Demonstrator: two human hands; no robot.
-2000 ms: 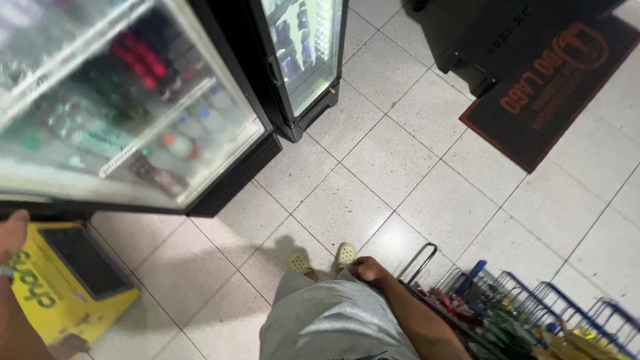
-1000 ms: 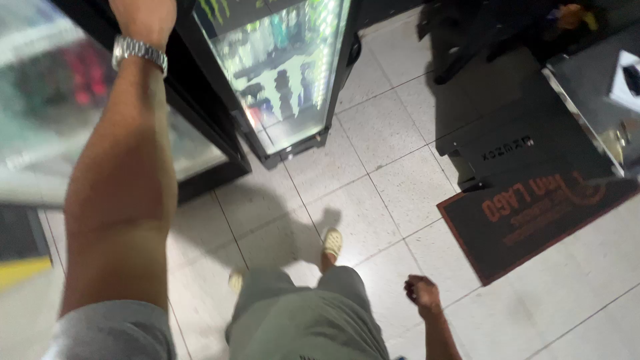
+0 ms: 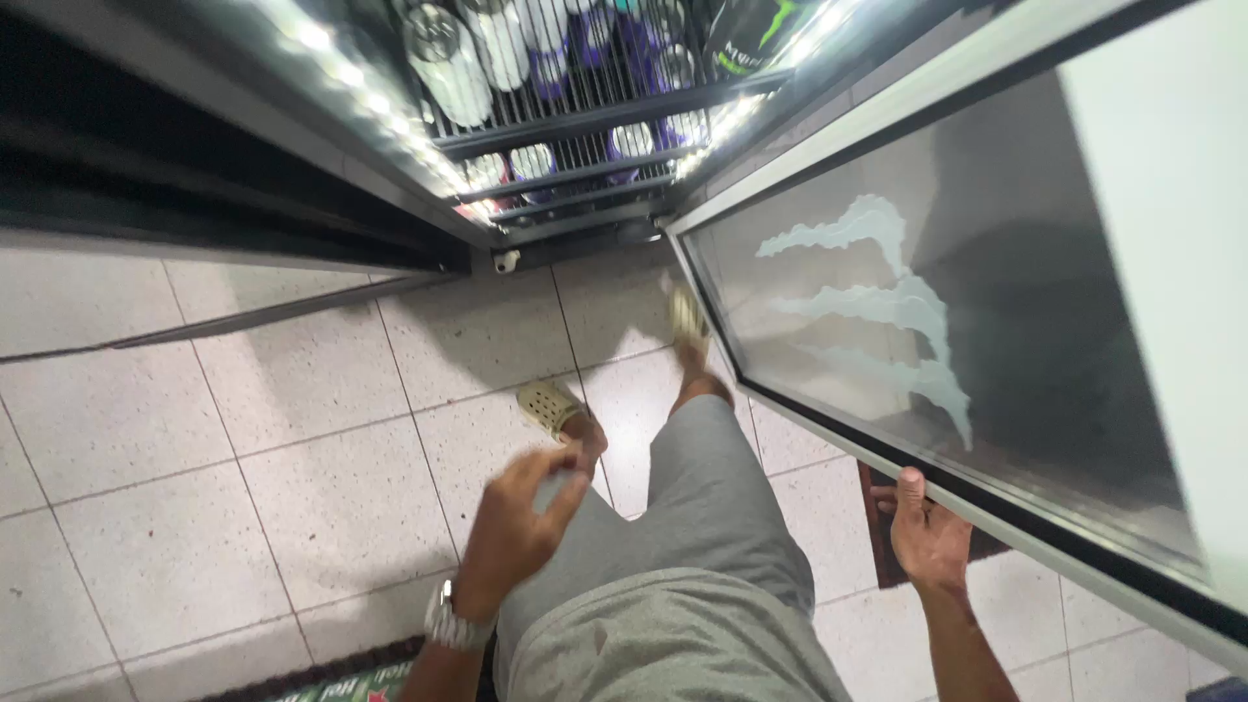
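Observation:
My right hand [image 3: 928, 536] grips the edge of a glass cooler door [image 3: 858, 322], thumb on the near face and fingers behind it. The door stands swung out to the right and bears a pale claw-mark logo. My left hand [image 3: 526, 517], with a metal-banded wristwatch [image 3: 456, 619], hangs in front of my lap, its fingers curled apart and nothing seen in them. Ahead, the lit cooler holds several drink cans [image 3: 447, 63] on wire shelves [image 3: 585, 122]. A black Monster can or printed panel [image 3: 756, 37] shows at its upper right.
Another dark-framed cooler [image 3: 244, 166] stands at the left. Pale floor tiles [image 3: 322, 497] lie around my feet in clogs [image 3: 548, 405]. A printed mat [image 3: 341, 682] lies at the bottom left, and part of a dark mat [image 3: 882, 556] shows beyond the door's edge.
The Monster cooler's door, shut a second ago, now stands open with my right hand on its edge. My left hand has come down from the upper left to my lap. The view has moved closer to the cooler.

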